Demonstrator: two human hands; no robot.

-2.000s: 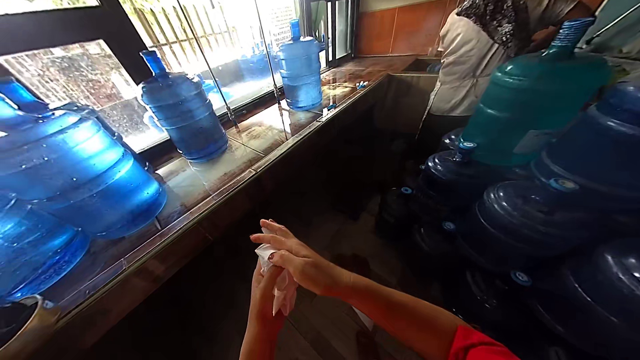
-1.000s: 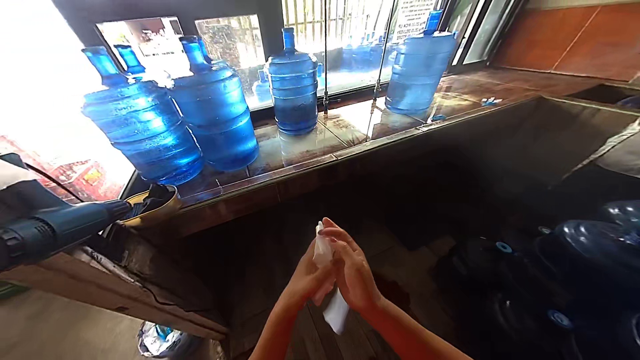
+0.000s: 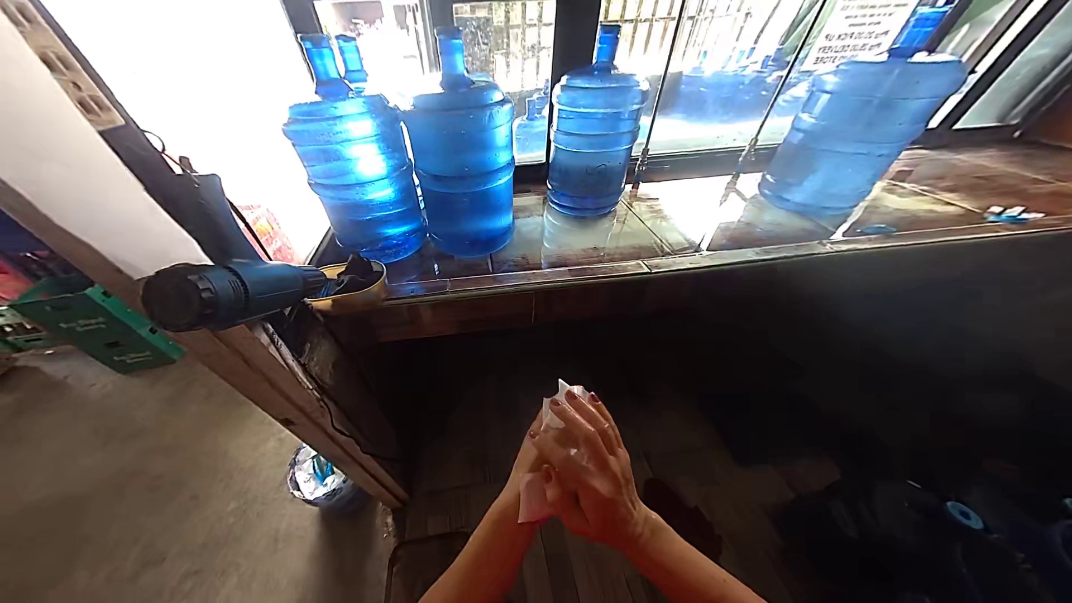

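Note:
My right hand (image 3: 590, 469) lies over my left hand (image 3: 526, 456), with a thin white tissue or wipe (image 3: 533, 498) pressed between them. The tissue's ends stick out above the fingertips and below the palms. Most of my left hand is hidden behind the right. Both hands are low in the middle of the view, in front of the tiled counter. Several blue water jugs stand upright on that counter: one at the left (image 3: 356, 176), one beside it (image 3: 463, 167), one nearer the middle (image 3: 595, 126) and one at the right (image 3: 863, 134).
A heat gun (image 3: 230, 293) rests by a round container (image 3: 368, 293) at the counter's left end. A wooden post edge (image 3: 276, 410) runs down to a waste bin (image 3: 322, 481). Green crates (image 3: 100, 327) are on the floor at left. Dark jugs (image 3: 963, 515) stand low at right.
The view has swung left, so the heat gun and crates show and the person at the right is out of view. My hands have stayed together around the tissue, with the right now over the left.

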